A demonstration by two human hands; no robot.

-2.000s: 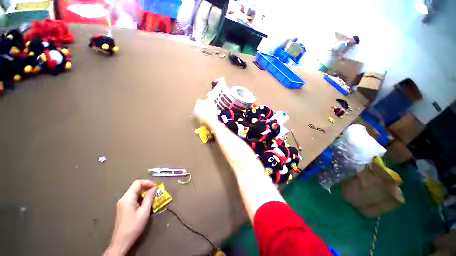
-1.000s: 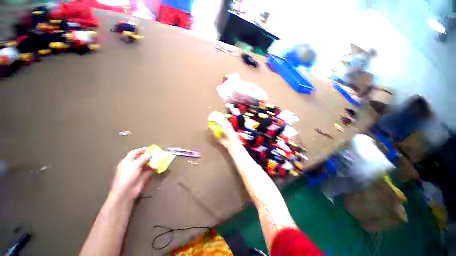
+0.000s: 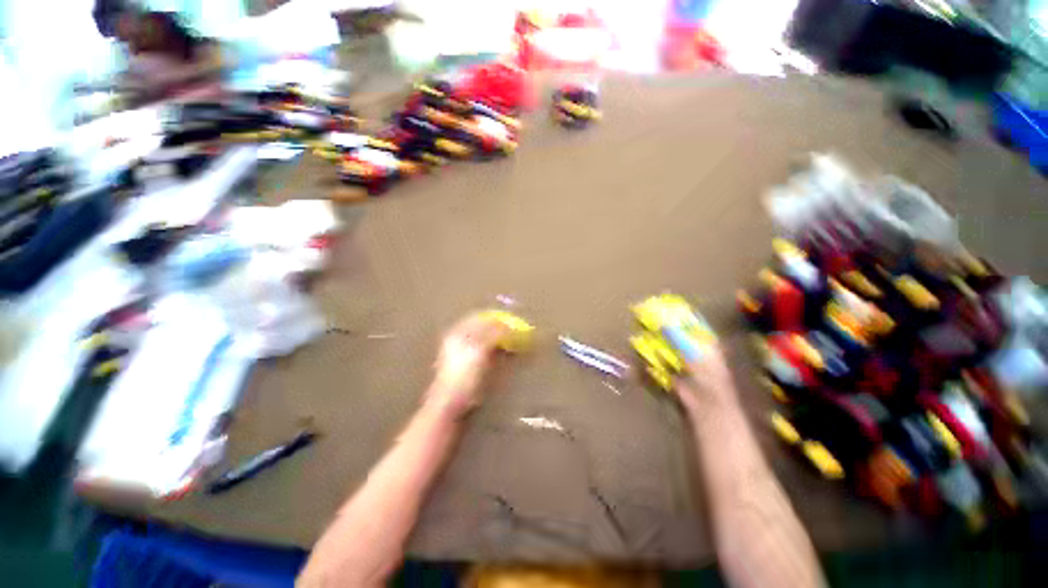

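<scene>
The frame is blurred by motion. My left hand (image 3: pixel 469 358) is over the brown table and holds a small yellow packet (image 3: pixel 510 330) at its fingertips. My right hand (image 3: pixel 696 365) is to the right and holds yellow pieces (image 3: pixel 664 333), which look like packets, with a pale blue patch at the fingers. The thread snips (image 3: pixel 593 356) lie on the table between my hands. A heap of black, red and yellow plush penguins (image 3: pixel 885 368) lies right of my right hand.
A white label roll (image 3: pixel 856 201) lies behind the heap. A black marker (image 3: pixel 262 462) and white papers (image 3: pixel 172 385) lie at the left. More penguins (image 3: pixel 454 121) lie at the back. A person (image 3: pixel 167 57) is at the far left. The brown table (image 3: pixel 621 207) has a curved front edge.
The view has swung left, bringing the papers, marker and person into view. My right hand has left the penguin heap's edge and come nearer my left hand, with yellow pieces in it.
</scene>
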